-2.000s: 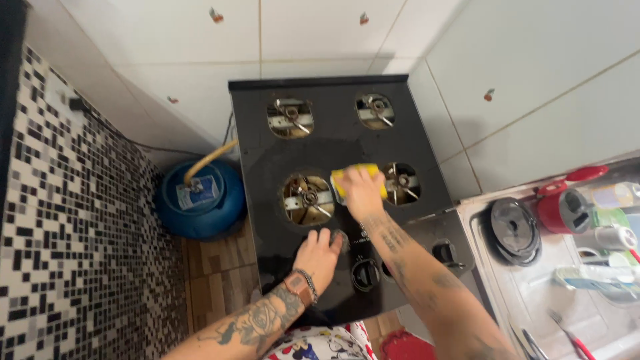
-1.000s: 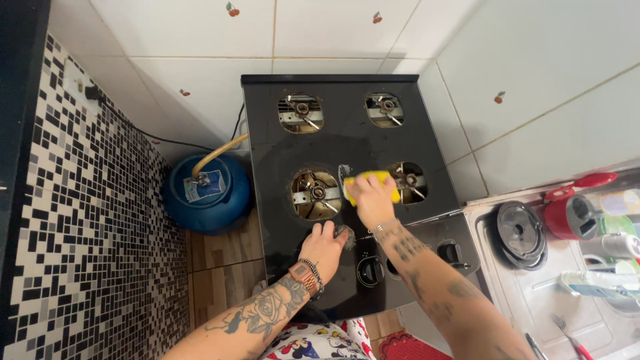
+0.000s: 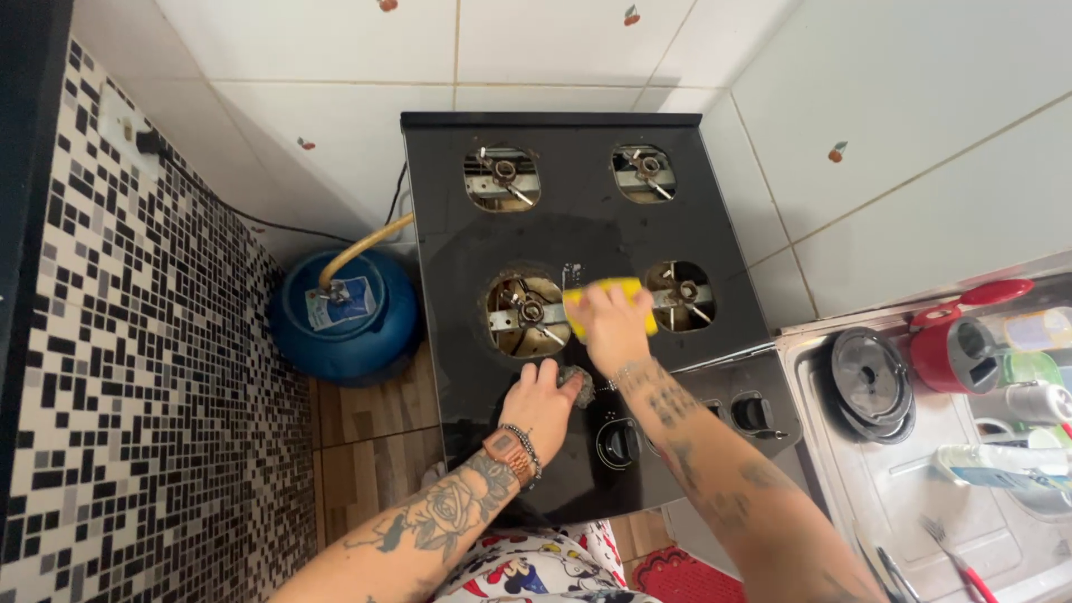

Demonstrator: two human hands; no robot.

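Note:
A black gas stove (image 3: pixel 578 218) stands before me, its burner openings uncovered and showing burners and metal bars inside. My right hand (image 3: pixel 613 322) presses a yellow sponge (image 3: pixel 638 303) onto the cooktop between the two front burner openings, beside some whitish foam or marks. Nearer me, my left hand (image 3: pixel 540 406) rests at the front of the stove, below the front-left burner (image 3: pixel 531 313). Its fingertips hold a grey steel wool pad (image 3: pixel 578 388). A black knob (image 3: pixel 620 442) sits to the right of that hand.
A blue gas cylinder (image 3: pixel 347 327) with a yellowish hose stands left of the stove. At right, a steel sink counter (image 3: pixel 904 494) holds black round parts (image 3: pixel 871 377), a red container (image 3: pixel 955 352), a fork (image 3: pixel 959 557) and clear plastic items. Tiled walls border the stove.
My right hand and the sponge have shifted slightly over the cooktop, staying between the front burners. Whitish marks show beside the sponge now and one second ago. My left hand stays near the front edge.

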